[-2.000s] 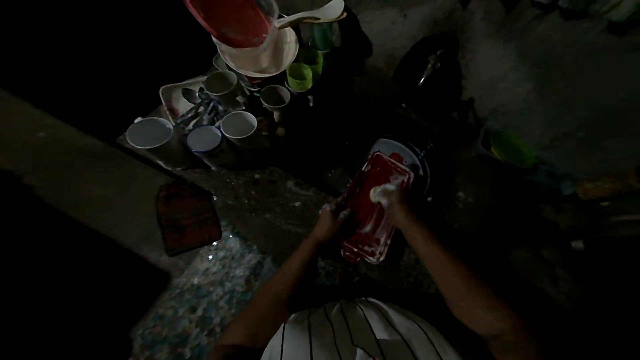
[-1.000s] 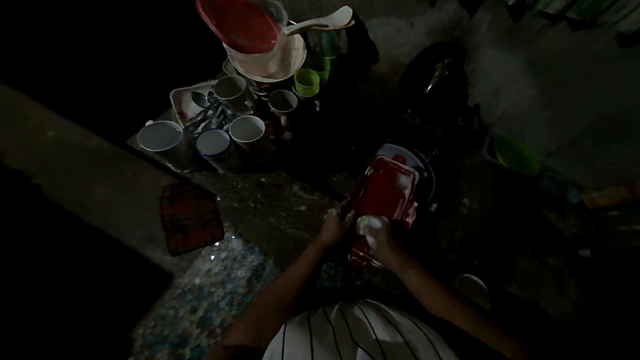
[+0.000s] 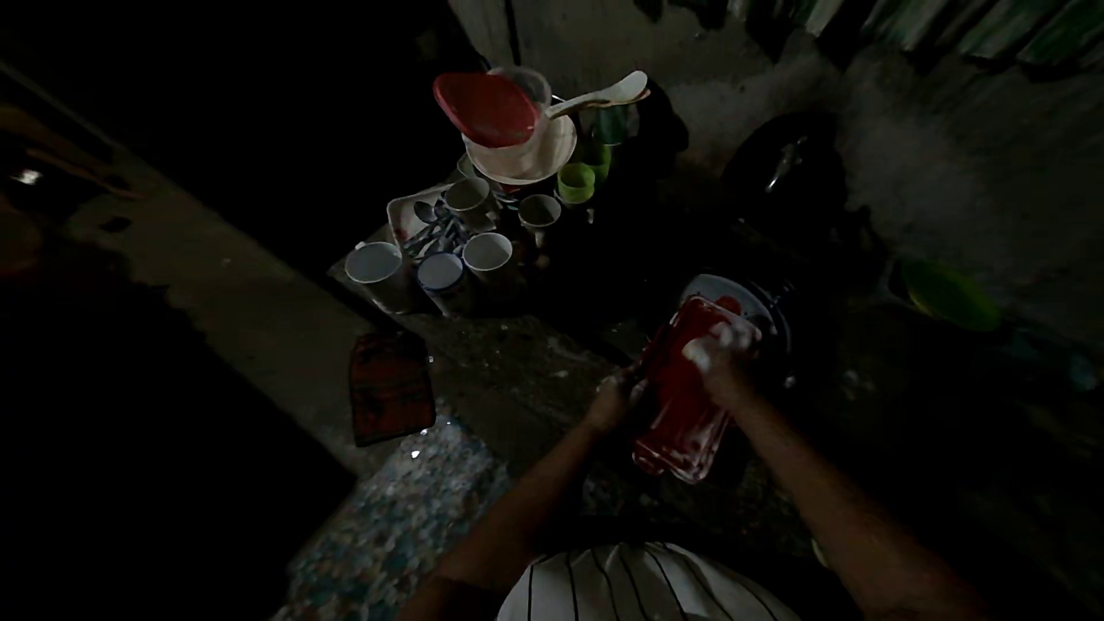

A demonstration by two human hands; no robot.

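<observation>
A red rectangular tray (image 3: pixel 690 397), streaked with white suds, lies tilted over a round basin (image 3: pixel 742 297) in dim light. My left hand (image 3: pixel 614 398) grips the tray's left edge. On the tray's upper right part rests my right hand (image 3: pixel 723 352), covered in white foam; it seems closed around a foamy thing, perhaps a sponge, which the suds and the dark mostly hide. Something red shows in the basin just beyond the tray's far end.
Several mugs (image 3: pixel 489 254), spoons in a white tray (image 3: pixel 398 216), green cups (image 3: pixel 575 183) and a stack of bowls with a red bowl (image 3: pixel 492 110) and a white ladle (image 3: pixel 604 93) stand upper left. A green dish (image 3: pixel 949 293) is at right, a red-black mat (image 3: pixel 392 388) at left.
My right hand has moved from the tray's near part to its upper right part since one second ago. My left hand stays at the tray's left edge.
</observation>
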